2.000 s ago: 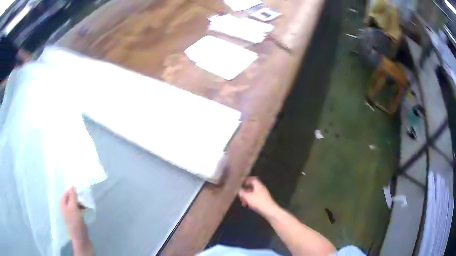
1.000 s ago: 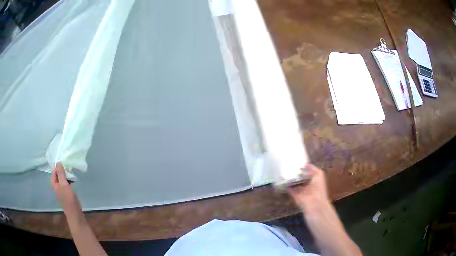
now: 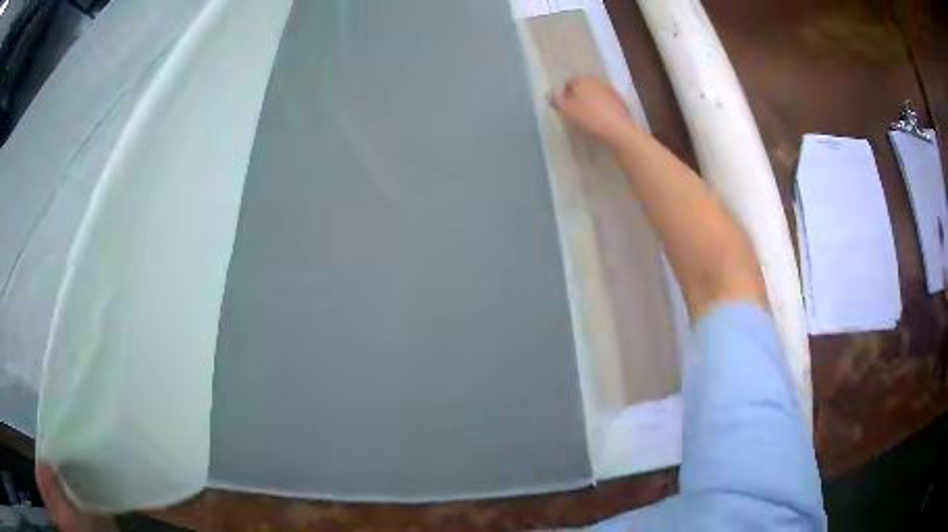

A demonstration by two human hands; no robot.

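Observation:
The pale lining fabric (image 3: 125,343) is folded back in a wide band at the left. Grey-looking flat cloth (image 3: 395,270) lies between it and the ply end. My left hand (image 3: 64,501), partly cut off at the lower left, holds the corner of the pale fold; its fingers are mostly hidden. My right hand (image 3: 593,107) is over the upper part of a grey-beige strip (image 3: 634,301), fingers curled at its left side; whether they grip anything is unclear. The strip lies on white underlay paper (image 3: 647,436).
A long whitish roll or tube (image 3: 728,125) lies right of the strip, partly behind my right arm. Loose white sheets (image 3: 850,239) and a clipboard (image 3: 923,197) lie farther right on the brown table (image 3: 863,390). The table's near edge curves along the bottom.
My right hand has let go of the whitish roll, now farther right, and moved up over the strip. My left hand has moved down and left with the pale fabric, whose fold lies wider.

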